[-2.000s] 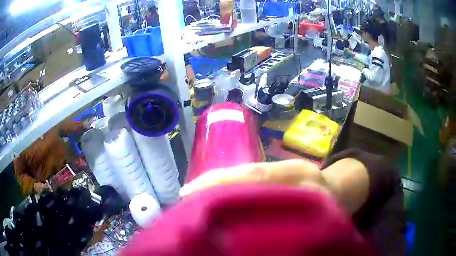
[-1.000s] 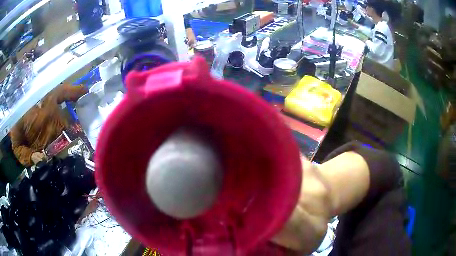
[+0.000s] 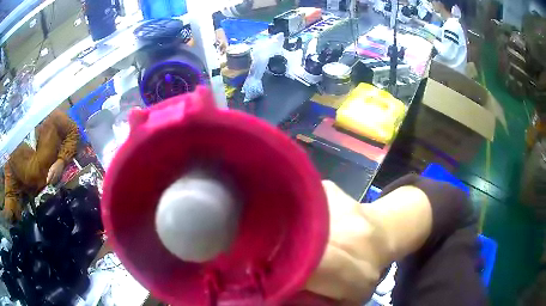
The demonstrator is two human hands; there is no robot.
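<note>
A pink-red drink bottle (image 3: 269, 179) fills the lower middle of the view, very near the camera. Its round lid end faces me, with a pale round mouth (image 3: 197, 216) inside and a hinge-like part at the bottom. My right hand (image 3: 353, 245), bare with a dark sleeve, is closed around the bottle behind the lid. The fingers are mostly hidden by it. My left hand is not in view.
Black cups (image 3: 54, 245) are heaped at lower left, near a person in orange-brown (image 3: 45, 149). A yellow object (image 3: 371, 112) lies on the bench at right. An open carton (image 3: 455, 110) and blue crate parts (image 3: 446, 177) are further right. A shelf (image 3: 78, 66) crosses the upper left.
The bottle has turned from showing its long pink side to showing its open lid end, then shifted slightly left and down. My right hand stays around it.
</note>
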